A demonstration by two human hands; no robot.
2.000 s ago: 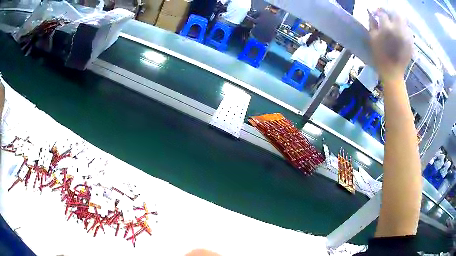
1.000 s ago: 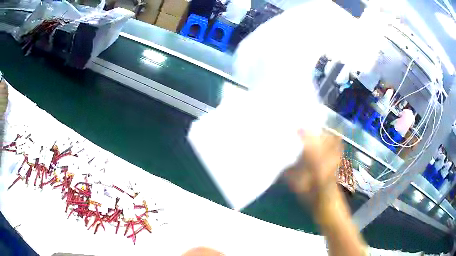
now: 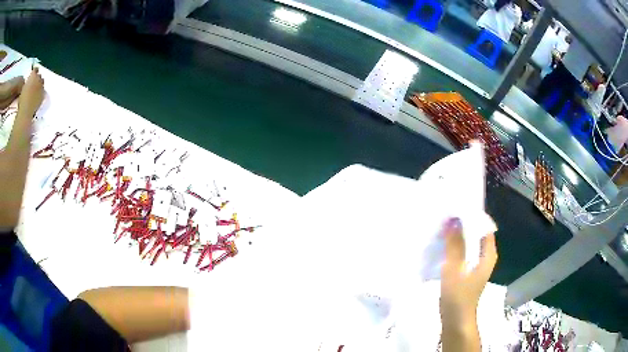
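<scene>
A large, overexposed white sheet [image 3: 358, 227] spans the lower middle, with folds and raised edges. My right hand [image 3: 468, 265] grips it near its right side, thumb in front of the sheet. My left forearm comes in from the lower left with a black sleeve; its hand is hidden behind the white sheet. A pile of loose wired parts [image 3: 148, 216], with short red leads and white and orange-yellow pieces, lies on the white-covered bench [image 3: 82, 254] left of the sheet.
The dark green belt [image 3: 227, 134] runs behind the bench. Beyond it are a perforated white plate [image 3: 387, 86] and orange strips of parts [image 3: 468, 127]. A grey post [image 3: 561, 258] slants at right. More wired parts [image 3: 544, 330] lie lower right. Another person's arm [image 3: 15, 161] is at far left.
My right hand has come down from the overhead shelf with the white sheet, now low over the bench. My left forearm has come into view. The camera view has shifted.
</scene>
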